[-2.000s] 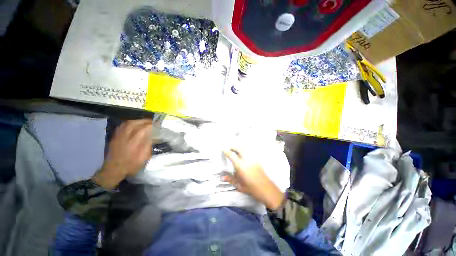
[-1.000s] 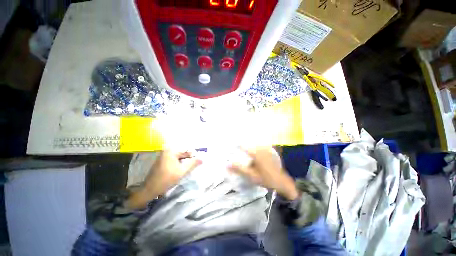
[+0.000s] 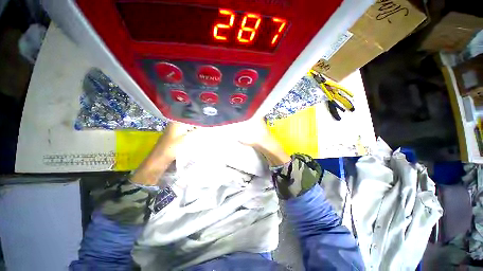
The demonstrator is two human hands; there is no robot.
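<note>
A pale grey garment (image 3: 212, 211) covers my lap and reaches up over the table's front edge to below the machine head; a dark label shows on its left part. My left hand (image 3: 168, 148) is on the garment's upper left edge, its fingertips partly under the machine head. My right hand (image 3: 260, 138) is on the upper right part, washed out by lamp glare. Both hands seem to hold the cloth. The snap button machine (image 3: 209, 79) shows a red digit counter reading 287. Its die and punch are hidden by the head and glare.
Loose button caps (image 3: 114, 106) lie left of the head, snap pieces (image 3: 296, 98) right of it. Yellow-handled pliers (image 3: 334, 95) lie beside a brown carton (image 3: 370, 42). Pale garments (image 3: 392, 206) are heaped right of my seat. A white flat surface (image 3: 39, 227) is at lower left.
Both hands have moved forward from my lap to the machine with the garment's upper edge. My view has shifted, so the machine head looks larger and the dark label shows.
</note>
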